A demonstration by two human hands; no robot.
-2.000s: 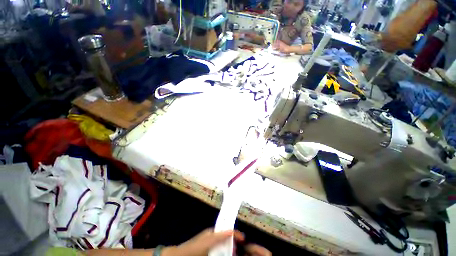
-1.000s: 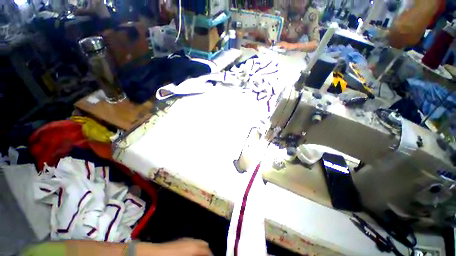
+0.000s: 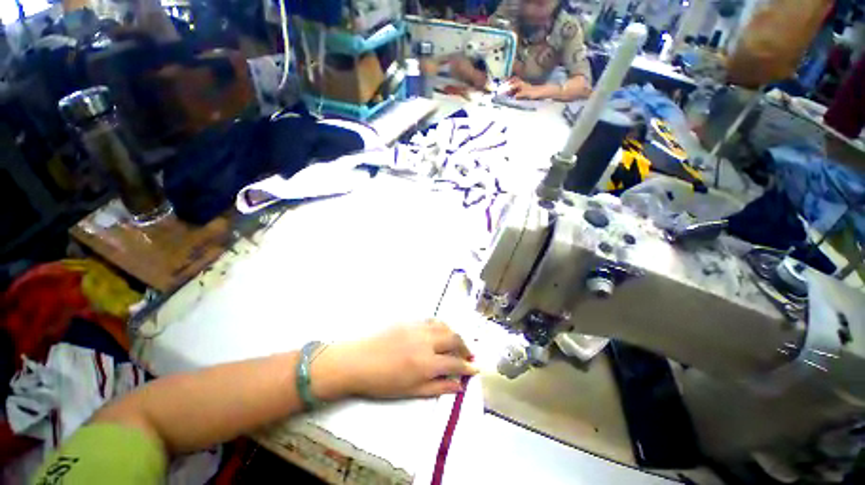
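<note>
My left hand (image 3: 403, 362), with a bracelet at the wrist, lies on the table at the front of the sewing machine head (image 3: 654, 275). Its fingertips press on a white strip with a dark red line (image 3: 450, 431), just left of the presser foot area (image 3: 517, 352). The strip runs from the fingertips down to the picture's bottom edge. Whether the fingers grip it or only press on it is hard to tell. My right hand is not in view. Sewn white strips with dark lines (image 3: 465, 156) lie in a heap beyond the needle.
A black smartphone (image 3: 650, 407) lies beside the machine head. White striped pieces (image 3: 62, 388) are at lower left, below a red and yellow cloth (image 3: 66, 303). A flask (image 3: 119, 156) stands on a wooden board (image 3: 142, 248). A navy piece (image 3: 256, 156) lies at the far left. A person (image 3: 545, 52) sits beyond.
My left hand has moved from the bottom edge up and forward onto the strip near the needle. The view has come closer, and the smartphone and machine head appear larger.
</note>
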